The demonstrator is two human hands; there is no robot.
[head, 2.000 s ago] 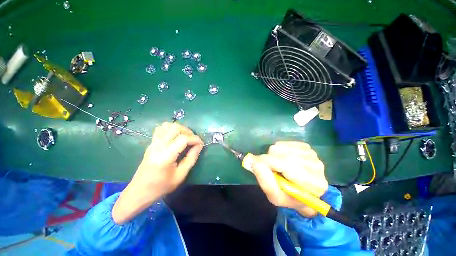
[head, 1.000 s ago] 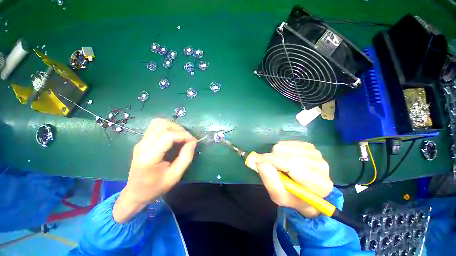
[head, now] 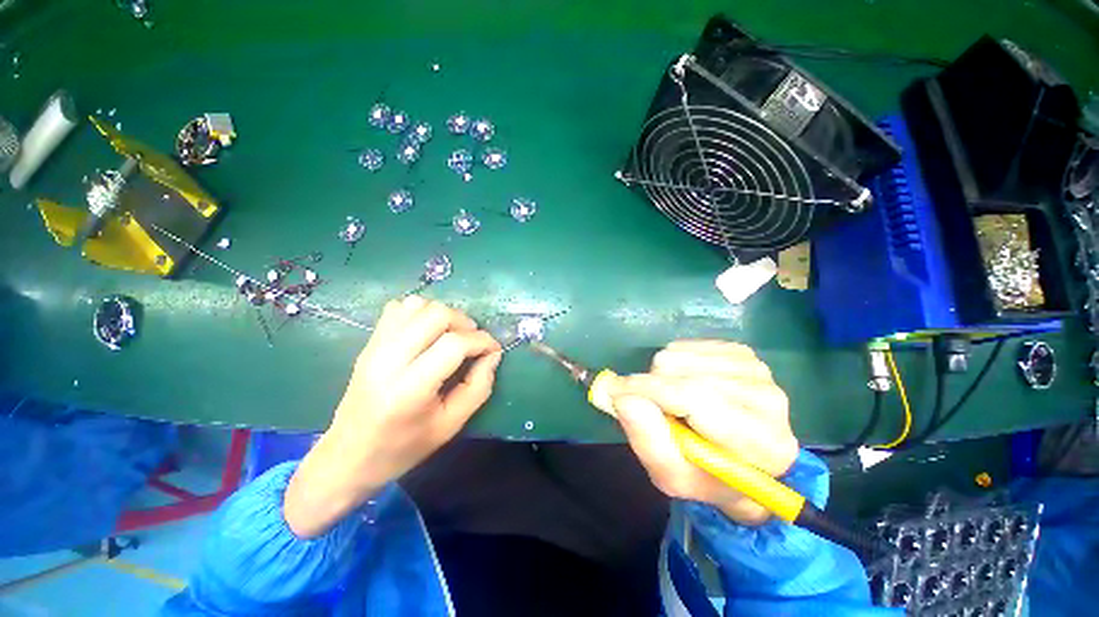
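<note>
My right hand (head: 711, 422) is shut on the yellow handle of a soldering iron (head: 735, 468), its metal tip touching or nearly touching a small round board (head: 529, 328) on the green bench. My left hand (head: 424, 368) pinches thin solder wire (head: 335, 316) just left of that board; the fingertips hide the wire's end. The wire runs back to a yellow-sided solder reel stand (head: 151, 211) at the left. A dark thin-legged tangle of small components (head: 284, 287) lies under the wire. Whether the solder touches the board is too small to tell.
Several small round boards (head: 465, 223) lie loosely mid-bench. A fume fan (head: 723, 181) stands right of them, beside a blue soldering station (head: 874, 277) with tip-cleaning wool (head: 1010, 263). Round housings (head: 116, 322) lie at both sides. A blister tray (head: 958, 554) is at lower right.
My left hand moved away from the board to the left, then back right towards it, still pinching the solder. The iron stays at the board with little change.
</note>
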